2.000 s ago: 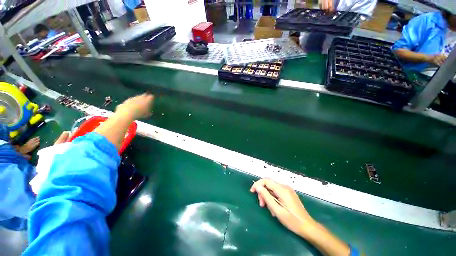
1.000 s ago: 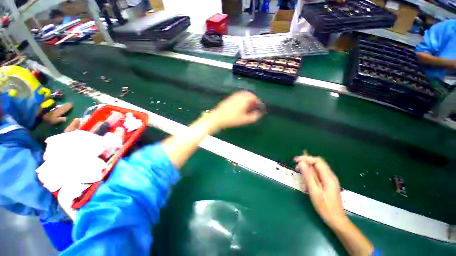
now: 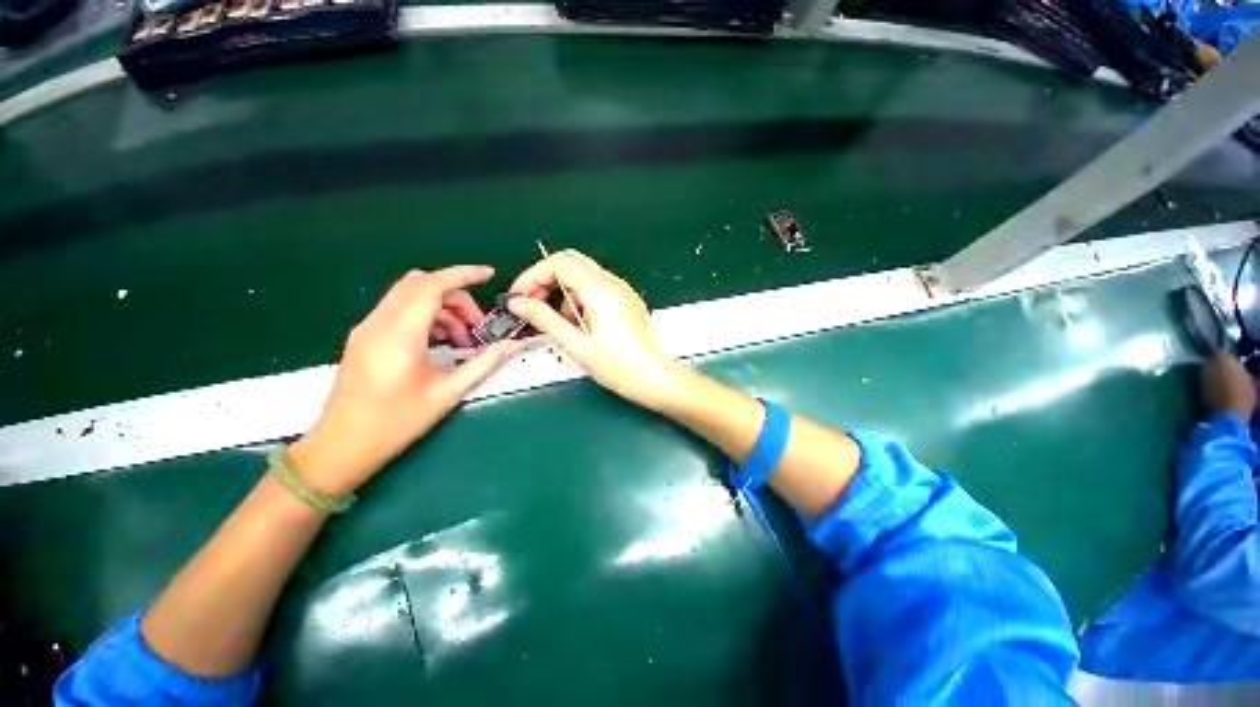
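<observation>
A small dark electronic module (image 3: 499, 326) with pale details is held between my two hands above the white rail (image 3: 705, 321). My left hand (image 3: 404, 348) holds its left side with the fingertips and wears a pale green-yellow bracelet. My right hand (image 3: 597, 321) touches the module's upper right with finger and thumb and also holds a thin tan wooden stick (image 3: 569, 294), which slants up past the fingers. A blue wrist strap (image 3: 764, 445) with a cord is on my right wrist. Which fingers bear the module's weight is partly hidden.
Another dark module (image 3: 786, 229) lies on the green conveyor belt (image 3: 415, 166). A filled black tray (image 3: 249, 39) is at the far left. A slanted grey post (image 3: 1105, 166) stands on the rail at right. Another person's blue sleeve (image 3: 1199, 553) and hand are at the right edge. Small crumbs dot the rail.
The view has turned right and down. My left hand has come from over the belt to my right hand, and the module is now held between them. The red basket has left the view.
</observation>
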